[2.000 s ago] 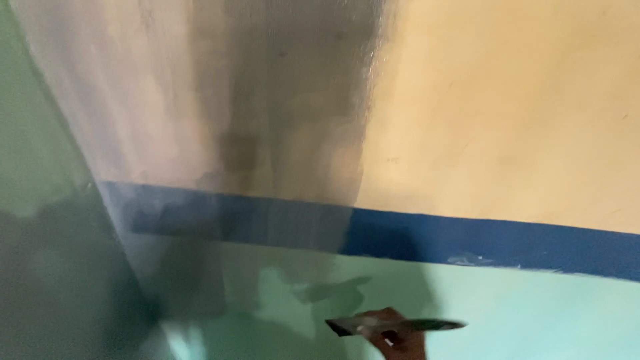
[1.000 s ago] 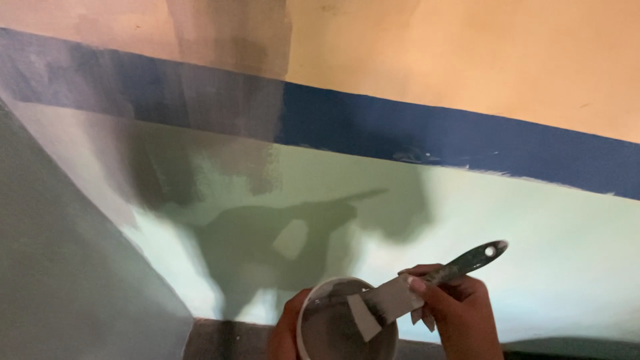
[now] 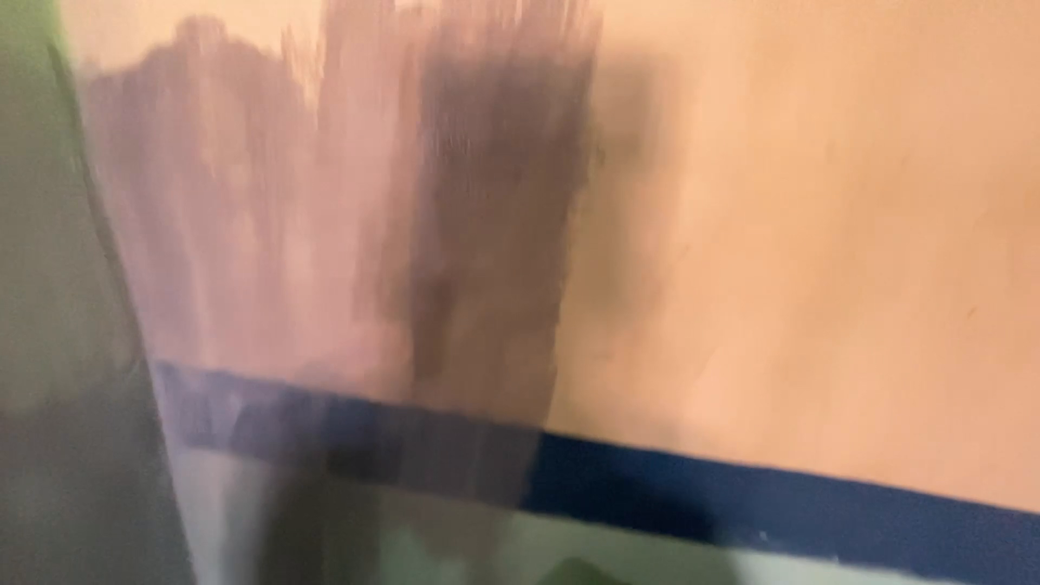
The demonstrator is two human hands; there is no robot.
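Neither my left hand nor my right hand shows in the head view now, and the paintbrush and the paint container are also out of sight. A wall [image 3: 812,244] fills the view, pale orange above a dark blue band [image 3: 634,479], with pale green at the bottom edge. Translucent greyish-mauve paint [image 3: 341,211] covers the left part in vertical streaks with ragged upper ends. It runs down over the left stretch of the blue band. Dark shadows fall across the painted part.
A dark grey-green adjoining wall surface [image 3: 65,325] stands at the left, meeting the streaked wall along a slanting edge. Small pale marks [image 3: 764,536] show near the lower edge of the blue band.
A second ago my left hand held a paint container and my right hand a paintbrush over it; both hands have left the view. The view has swung up the wall.
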